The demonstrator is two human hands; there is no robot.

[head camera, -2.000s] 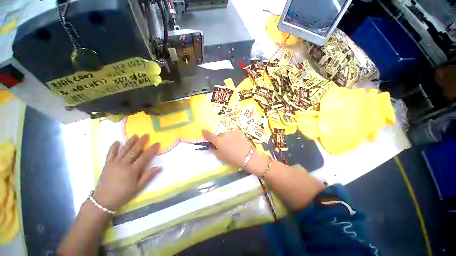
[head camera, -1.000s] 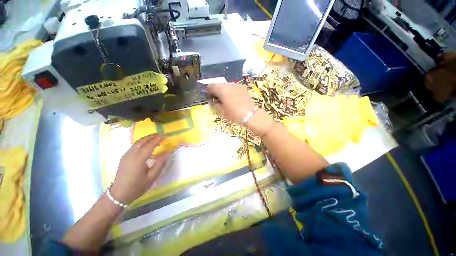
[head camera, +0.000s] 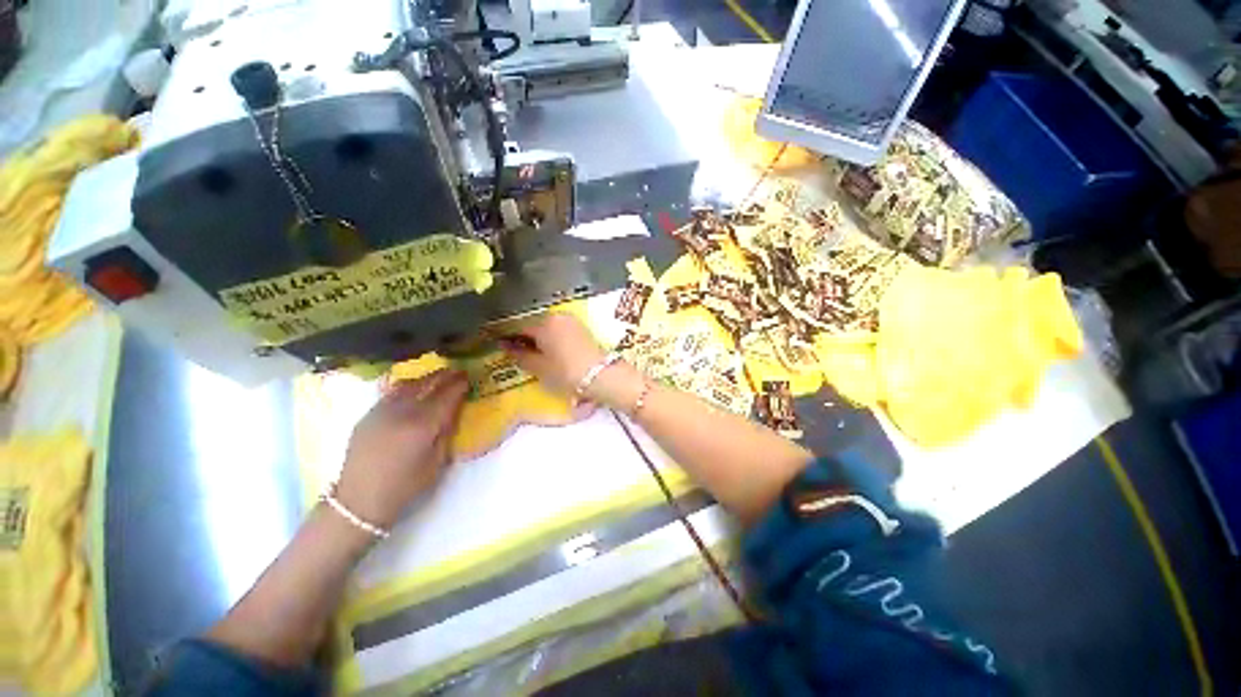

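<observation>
A yellow fabric panel (head camera: 524, 417) lies under the machine head, with its wavy lower edge on the white template (head camera: 504, 507). A small printed label (head camera: 502, 376) lies on the panel, inside the partly hidden greenish clamp frame. My left hand (head camera: 403, 439) is at the label's left side, with its fingertips low on the panel; its grip is unclear. My right hand (head camera: 557, 358) is at the label's right side, with the dark tip of the thread snips (head camera: 516, 341) at its fingers. A dark red cord (head camera: 670, 496) runs down from it.
The sewing machine head (head camera: 306, 204) is just beyond my hands. Loose labels (head camera: 789, 279) are heaped at the right, beside plain yellow pieces (head camera: 964, 347). A screen (head camera: 860, 68) and a bag of labels (head camera: 939, 191) stand behind. Labelled yellow panels (head camera: 41, 545) lie at the left.
My right hand has come back from beside the machine head to the panel. A label now shows on the panel, where the clamp frame's middle was plain. My left hand has moved up beside it.
</observation>
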